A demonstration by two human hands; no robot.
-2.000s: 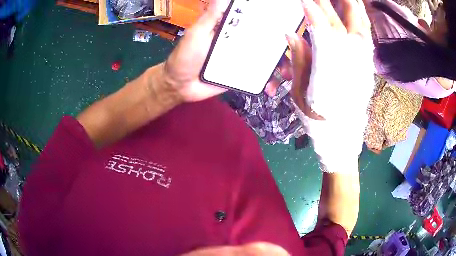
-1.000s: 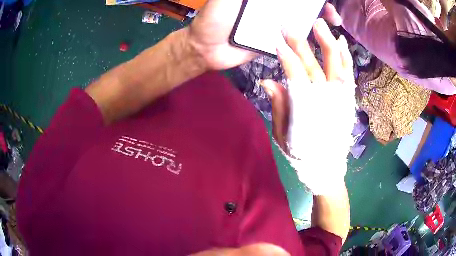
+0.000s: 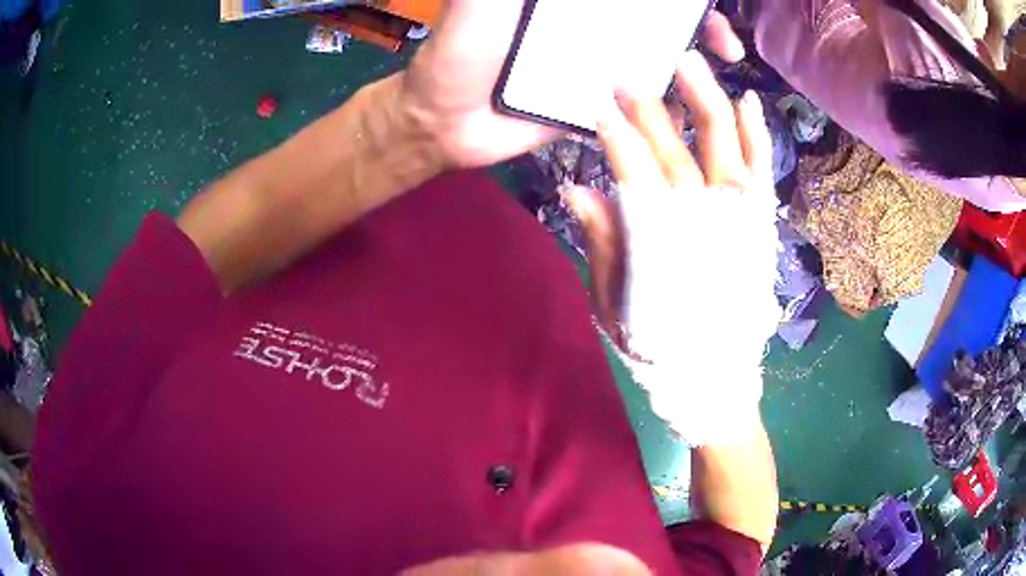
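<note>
The smartphone [image 3: 608, 56], with a dark edge and a bright white screen, is at the top centre, its upper end cut off by the frame. My left hand [image 3: 478, 96] is bare and holds the phone from its left side and beneath. My right hand [image 3: 692, 259] has a white wrap around the palm and wrist. Its bare fingers are apart, over the phone's lower right part. Whether a fingertip touches the screen cannot be told. The screen's content is washed out.
A person in pink [image 3: 838, 84] is close at the upper right. Tan patterned fabric [image 3: 878, 231] and checked fabric [image 3: 574, 180] lie on the floor. A blue-and-white carton [image 3: 973, 326], a purple stool [image 3: 892, 532] and a red plastic item [image 3: 974, 484] are at right.
Compared with two seconds ago, the phone is higher in view, and my right hand has moved left and down, its fingers now over the screen. Since one second ago, both hands have shifted slightly left.
</note>
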